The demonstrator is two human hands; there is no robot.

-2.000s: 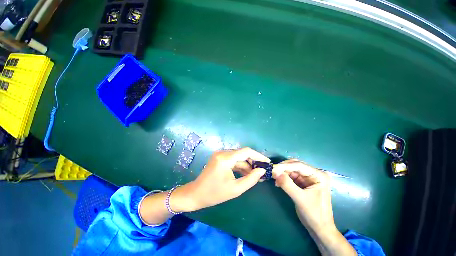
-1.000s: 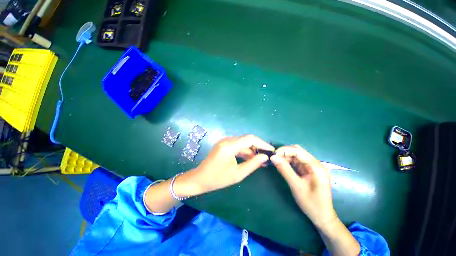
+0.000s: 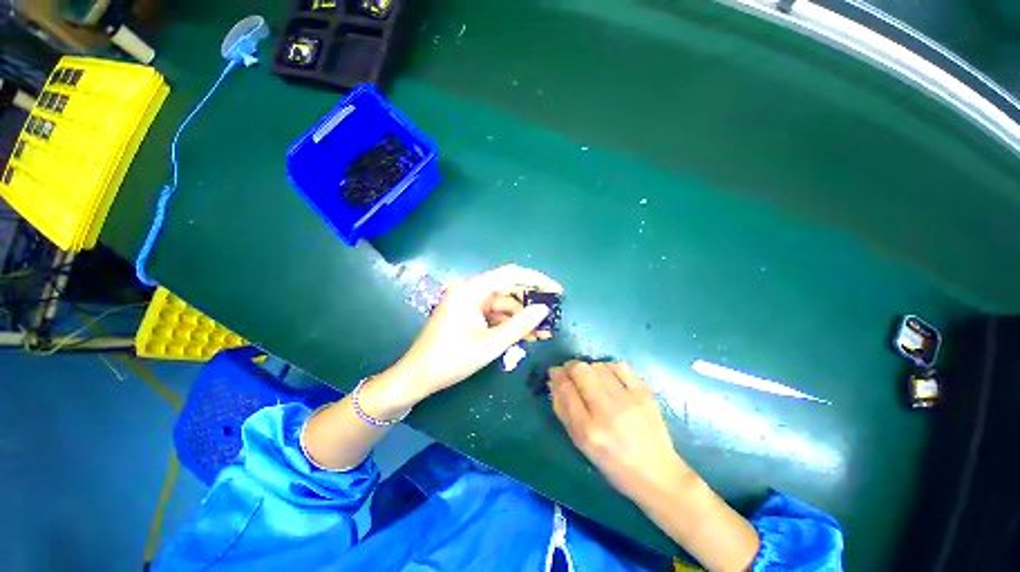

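My left hand (image 3: 475, 330) pinches a small dark square piece (image 3: 545, 310) between thumb and fingers, above the green mat. My right hand (image 3: 610, 413) is palm down on the mat, just right of and below the left hand. Its fingertips are at a small dark thing (image 3: 540, 381); whether they grip it is unclear. A speckled board (image 3: 425, 293) lies left of my left hand, which partly hides that spot. A small white piece (image 3: 513, 358) shows just below my left hand. A white pointed tool (image 3: 761, 383) lies to the right.
A blue bin (image 3: 324, 179) holding black parts stands upper left, beside a black pocketed tray (image 3: 345, 62). A light blue coiled cord (image 3: 163, 212) and yellow trays (image 3: 84, 151) are at left. Two small units (image 3: 918, 340) lie at far right by black ribbed material (image 3: 971, 447).
My hands, joined around the piece before, have parted. My left hand keeps the dark piece and is nearer the boards. My right hand has turned palm down onto the mat. The view has shifted.
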